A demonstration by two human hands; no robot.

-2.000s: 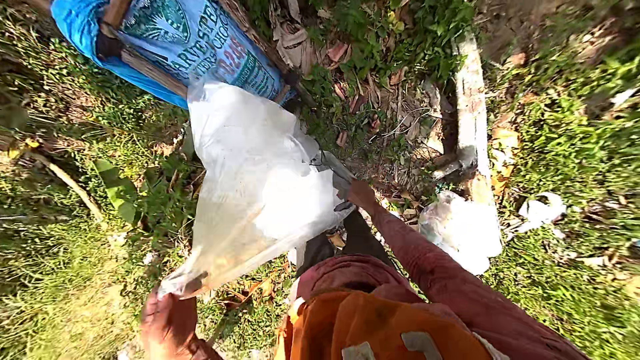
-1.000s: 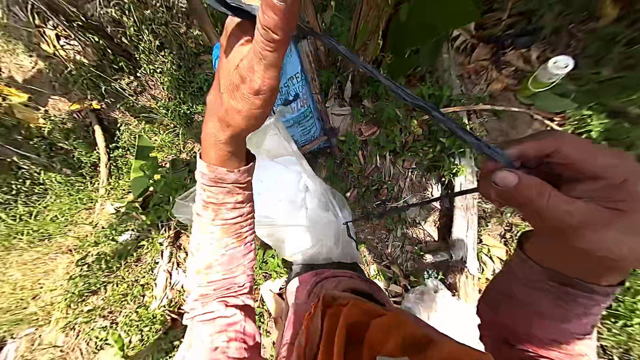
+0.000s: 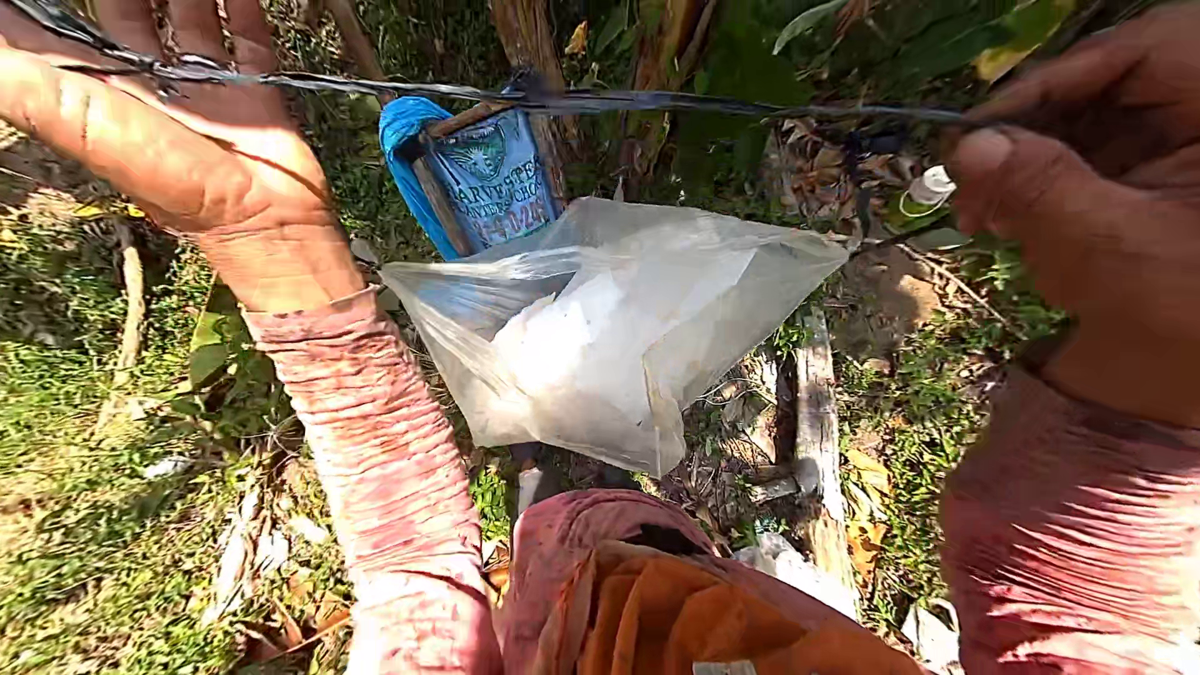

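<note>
A dark plastic cord (image 3: 619, 101) stretches across the top of the view. My left hand (image 3: 197, 141), at the upper left, has its palm up and fingers extended, with the cord crossing its fingers; the fingertips are cut off by the frame. At the upper right, my right hand (image 3: 1087, 187) pinches the cord between thumb and finger. Below the cord a clear plastic bag (image 3: 600, 328) hangs spread wide, with white material inside. Its right corner meets a dark strand that hangs near my right hand. The bag's left corner lies near my left wrist.
A blue printed sack (image 3: 497, 178) on wooden sticks stands behind the bag. A weathered plank (image 3: 817, 441) lies on the ground at centre right. A white plastic bag (image 3: 797, 567) is near its lower end, and a small white container (image 3: 930, 187) lies at the upper right. Grass and leaves surround them.
Two seconds ago my hands were on the plastic bag; one second ago they held the dark cord. Since then my left hand has opened out, and the bag is spread wider and appears higher in view.
</note>
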